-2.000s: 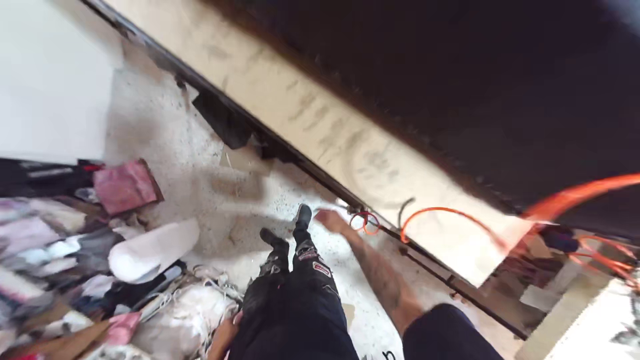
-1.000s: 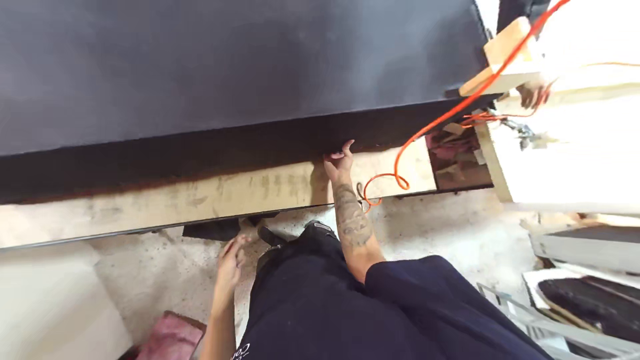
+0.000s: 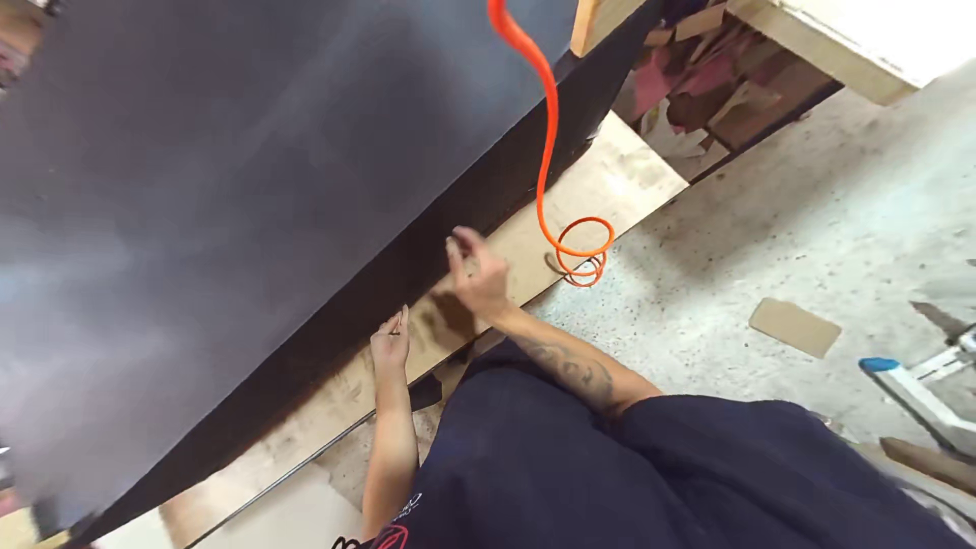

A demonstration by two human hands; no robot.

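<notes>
A large panel covered in dark fabric (image 3: 290,168) lies over a pale wooden board (image 3: 526,263), its dark side edge facing me. My left hand (image 3: 390,343) is at the lower border of that edge, thumb and fingertips close together; whether something thin is between them cannot be told. Farther right, my right hand (image 3: 479,278) is raised over the board near the same edge, blurred, its fingers curled and apart with nothing visible in them. An orange coiled air hose (image 3: 550,114) hangs down to the right of my right hand, its loops at the board's front edge.
Scraps of pink and brown material (image 3: 686,99) fill a space beyond the board's right end. A pale-topped table (image 3: 839,46) stands at the upper right. On the speckled floor lie a tan cardboard piece (image 3: 794,326) and, at far right, a metal frame with a blue end (image 3: 923,389).
My left hand has moved from beside my body up to the panel's edge. My right hand stays near that edge. The view has turned.
</notes>
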